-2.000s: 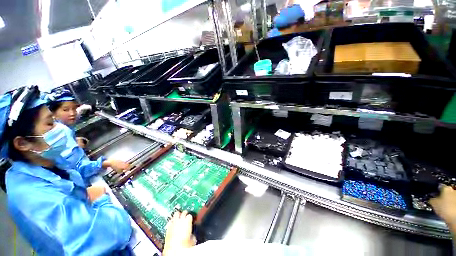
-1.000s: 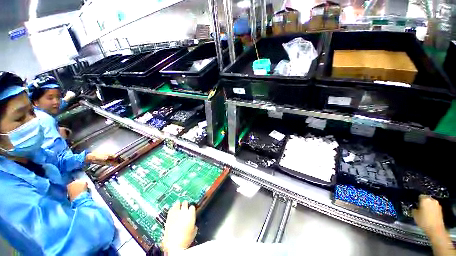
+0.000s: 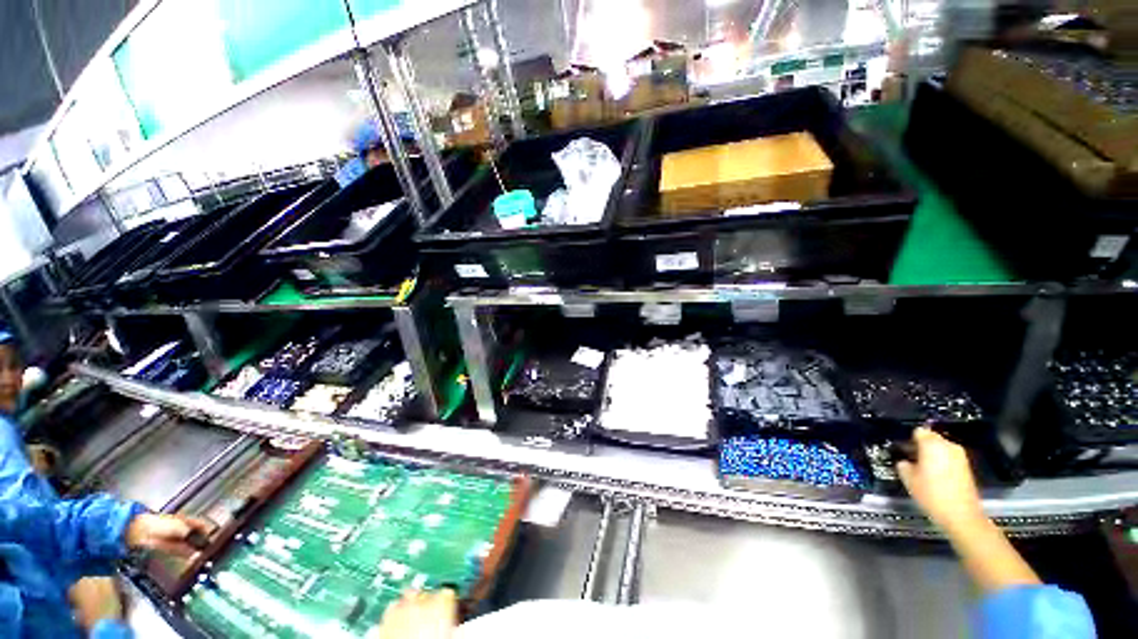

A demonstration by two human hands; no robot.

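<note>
The green circuit board (image 3: pixel 362 537) lies in a dark carrier with reddish-brown side rails (image 3: pixel 502 539), at the lower left on the conveyor. My left hand (image 3: pixel 419 615) is at the board's near right corner, cut off by the bottom edge; its grip is hidden. My right hand (image 3: pixel 933 472) reaches into a small bin of whitish parts (image 3: pixel 884 462), right of the blue components (image 3: pixel 789 462). Its fingertips are at the bin and I cannot tell whether they hold a part.
White components (image 3: pixel 656 392), grey-black components (image 3: pixel 780 385) and small dark components (image 3: pixel 917 399) sit on the lower shelf. Black totes (image 3: pixel 761 250) stand above. A worker's hand (image 3: pixel 169 533) is at the carrier's left rail. The silver conveyor rail (image 3: pixel 699 496) runs along the shelf.
The view has turned right, so board and shelves appear further left. My right hand has stayed around the bin of small parts. My left hand now shows lower in the picture.
</note>
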